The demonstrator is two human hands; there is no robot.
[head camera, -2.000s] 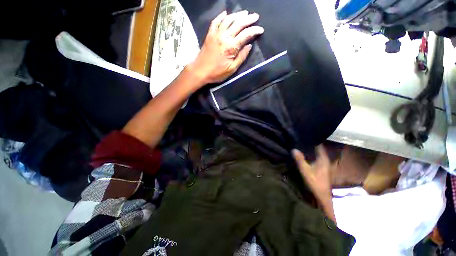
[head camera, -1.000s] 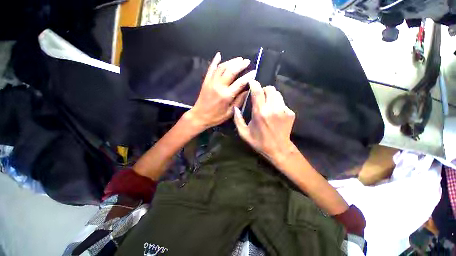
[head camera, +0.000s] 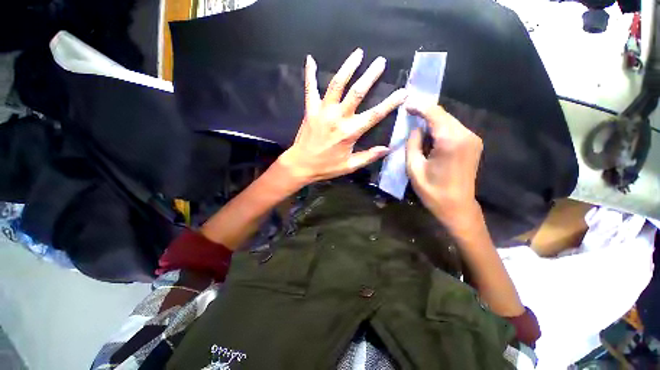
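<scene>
A large black garment panel (head camera: 506, 108) lies spread over the machine table and the front of my lap. A pale-blue and white strip (head camera: 428, 76) lies lengthwise on it, slightly tilted, its lower end near my garment. My left hand (head camera: 333, 130) is flat on the panel left of the strip, fingers spread, with fingertips at the strip's left edge. My right hand (head camera: 449, 159) has its thumb and index finger on the strip's right side; the other fingers are curled. Whether it pinches the strip or presses it is hard to tell.
Scissors (head camera: 622, 144) with wrapped handles lie on the white table at right. A small red item (head camera: 635, 36) is above them. Part of the machine (head camera: 595, 18) shows at the top right. Black cut pieces (head camera: 123, 144) hang at left, one white-edged. White cloth (head camera: 579, 282) is heaped at lower right.
The panel was turned and spread out leftward, and the right hand came up onto it. The white-edged band has now opened into a broad pale strip. The left hand's fingers have spread.
</scene>
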